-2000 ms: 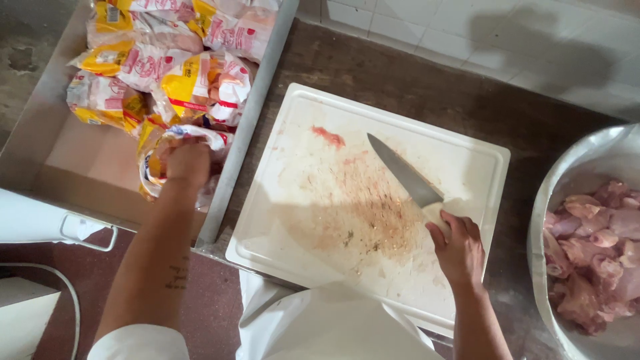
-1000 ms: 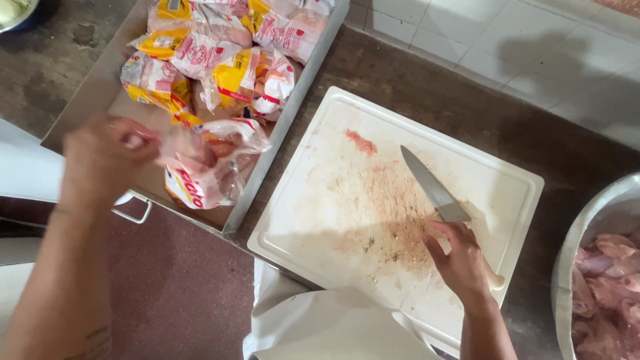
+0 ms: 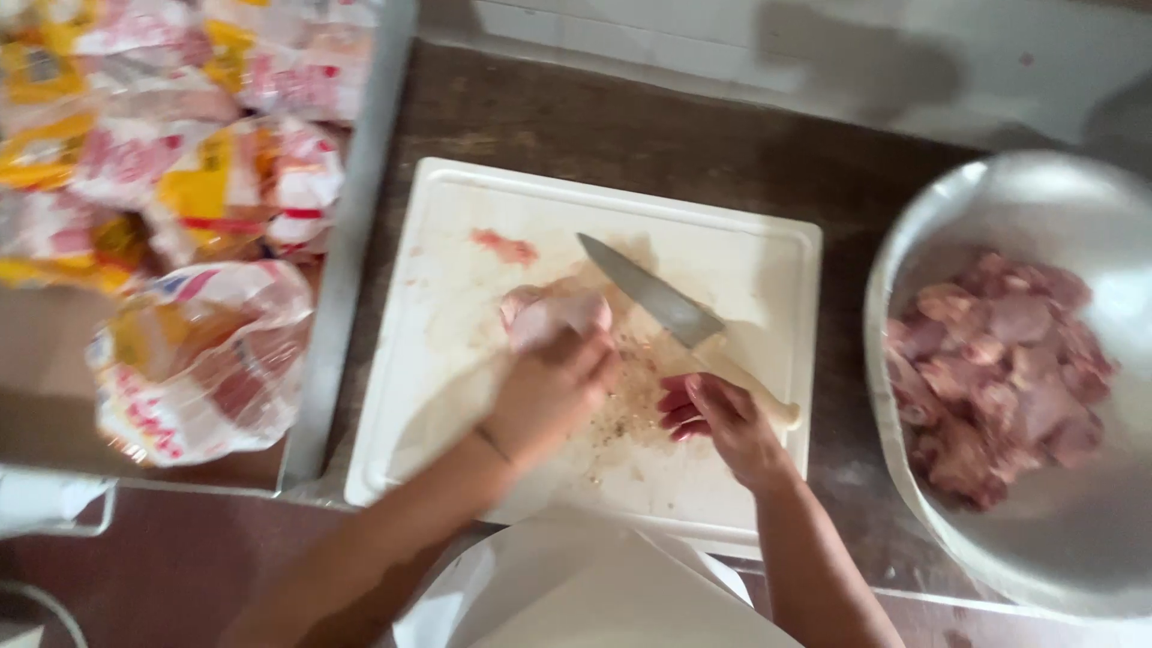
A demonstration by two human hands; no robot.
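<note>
My left hand [image 3: 558, 382], blurred, grips a pale piece of raw chicken [image 3: 540, 315] over the middle-left of the white cutting board [image 3: 459, 450]. A chef's knife [image 3: 661, 292] with a cream handle lies on the board, its tip toward the upper left. My right hand [image 3: 715, 414] is just left of and below the handle, fingers apart, holding nothing. A small red scrap of meat [image 3: 504, 246] lies on the board's upper left, and brown specks and stains mark its middle.
A large metal bowl [image 3: 886, 396] of raw chicken pieces stands at the right. At the left, a metal-edged tray [image 3: 346, 270] holds several plastic bags of chicken [image 3: 202, 180], with an opened bag [image 3: 211, 360] nearest its lower edge. A tiled wall [image 3: 630, 45] runs behind the counter.
My left hand has moved from the opened bag in the tray to the board, bringing a chicken piece. My right hand has come off the knife handle, and the knife lies on the board.
</note>
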